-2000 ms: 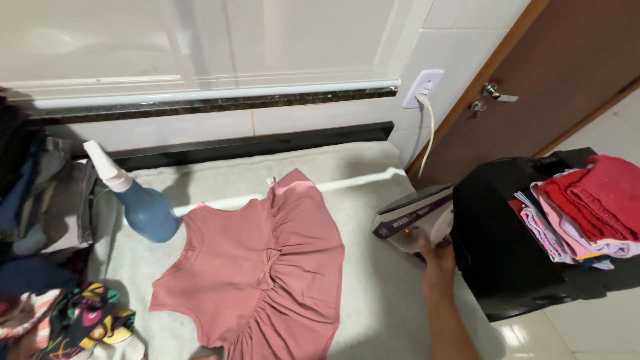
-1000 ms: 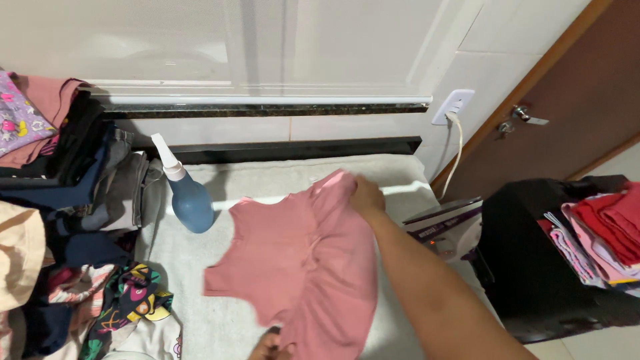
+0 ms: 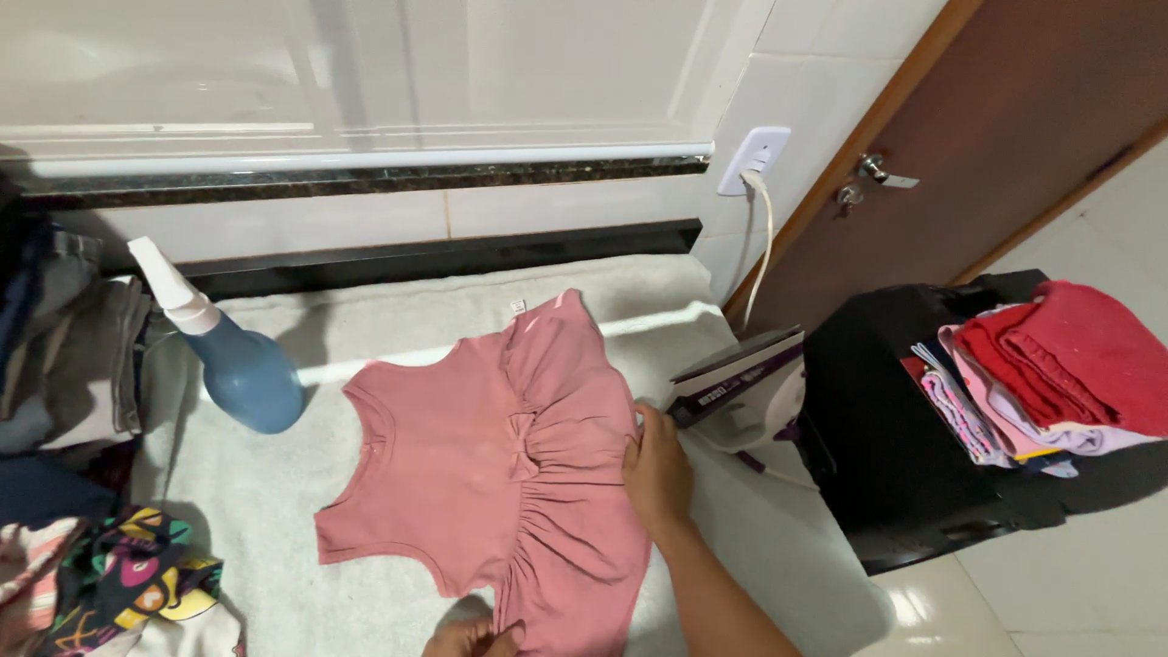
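Note:
A small pink sleeveless dress point(image 3: 456, 447) with a bow and a gathered skirt lies spread on a pale cloth point(image 3: 748, 547). At the skirt's hem on the right, my right hand point(image 3: 659, 470) pinches the fabric. My left hand point(image 3: 474, 637), partly cut off by the lower frame edge, has its fingers on the skirt's near edge. Just beyond my right hand a clothes iron point(image 3: 757, 406), white and purple, rests on the cloth. A blue spray bottle point(image 3: 251, 379) with a white nozzle lies or leans to the left of the dress.
Piled clothes point(image 3: 73, 365) and a patterned garment point(image 3: 137, 584) lie along the left. On the right, folded clothes point(image 3: 1077, 365) sit on a black surface point(image 3: 876, 438). A white cord point(image 3: 765, 246) hangs from a wall outlet point(image 3: 756, 160) beside a brown door point(image 3: 985, 109).
My right hand was at the iron two seconds ago, then at the skirt's far corner; now it is lower on the hem. The dress lies flatter than a second ago.

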